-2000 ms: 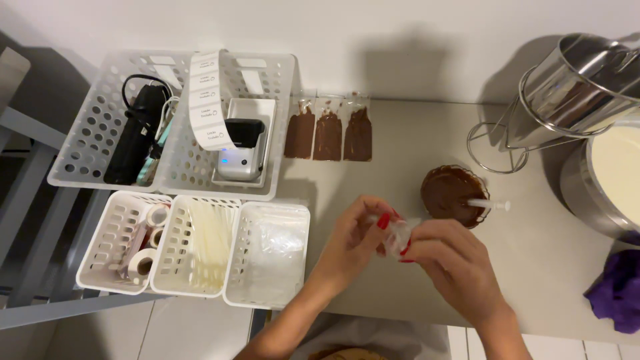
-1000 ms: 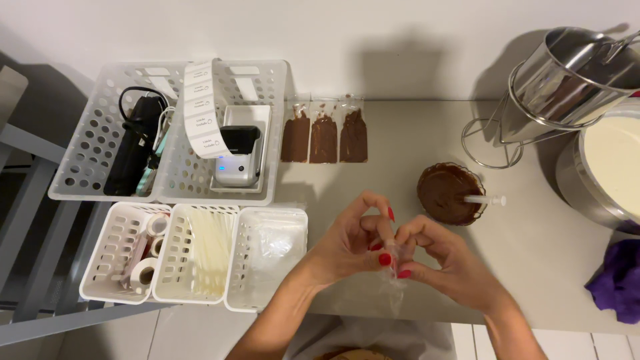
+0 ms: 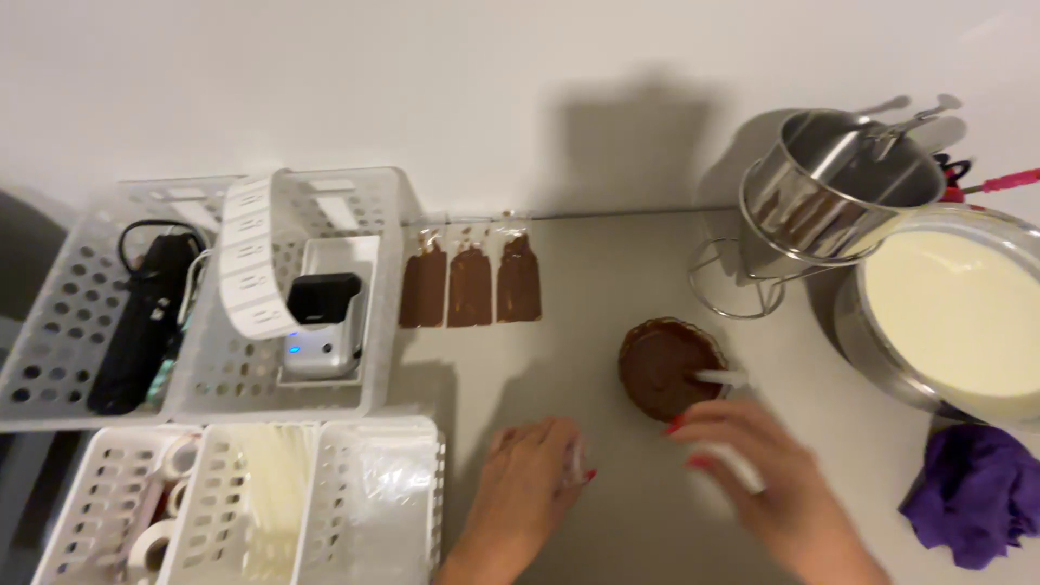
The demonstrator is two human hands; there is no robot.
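My left hand (image 3: 532,487) is closed around a clear plastic bag (image 3: 575,459), mostly hidden by the fingers, low over the counter. Blurred, my right hand (image 3: 751,479) has its thumb and fingers apart, with nothing between them, just below a glass bowl of melted chocolate (image 3: 662,370). A whitish plastic handle or syringe (image 3: 723,377) sticks out over the bowl's right rim. Three clear bags filled with chocolate (image 3: 423,284) (image 3: 470,284) (image 3: 518,280) lie side by side near the wall, their upper ends smeared.
Left are a plastic basket with a label printer (image 3: 325,345), label strip (image 3: 248,260) and black device (image 3: 142,325), and small white baskets (image 3: 439,487) with tape rolls and plastic bags. Right are a steel funnel on a wire stand (image 3: 821,195), a pot of cream-coloured liquid (image 3: 955,313) and a purple cloth (image 3: 975,491).
Both hands were together on the clear plastic; now they are apart. The right hand has let go and moved right, close to the bowl, while the left keeps the bag.
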